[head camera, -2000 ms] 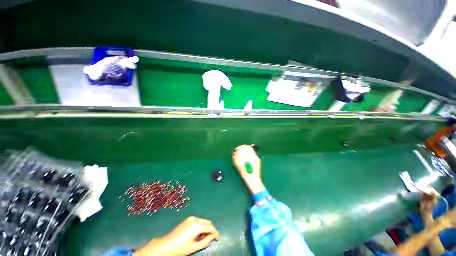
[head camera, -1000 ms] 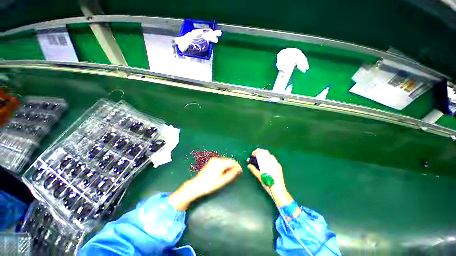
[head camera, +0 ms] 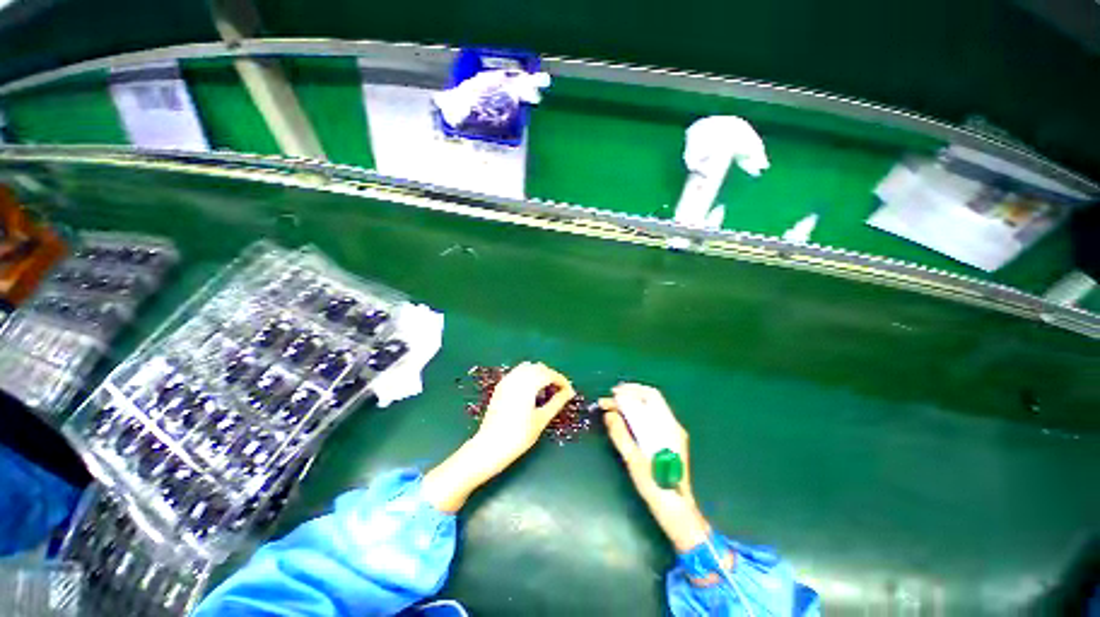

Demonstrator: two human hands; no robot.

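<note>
The small red parts [head camera: 567,422] lie in a loose pile on the green bench, partly covered by my left hand. My left hand [head camera: 519,404] is over the pile with its fingertips curled together; whether they pinch a part is too small to tell. My right hand [head camera: 639,440] is just right of the pile, closed around a white pen-like tool [head camera: 651,422] with a green end fitting [head camera: 667,468] towards the wrist. A thin hose runs along the right sleeve. A small dark spot shows at the right fingertips, unclear.
Stacked clear blister trays [head camera: 241,386] with black units stand at left, a crumpled white wipe [head camera: 416,352] at their edge. More trays [head camera: 91,301] and an orange fixture [head camera: 24,247] are far left. A metal rail [head camera: 579,219], blue bin [head camera: 492,121] and white-wrapped holder [head camera: 712,169] are behind.
The view has swung left, showing more trays. My left hand has moved from in front of the pile onto it. The dark unit seen in my right fingertips is now hardly visible.
</note>
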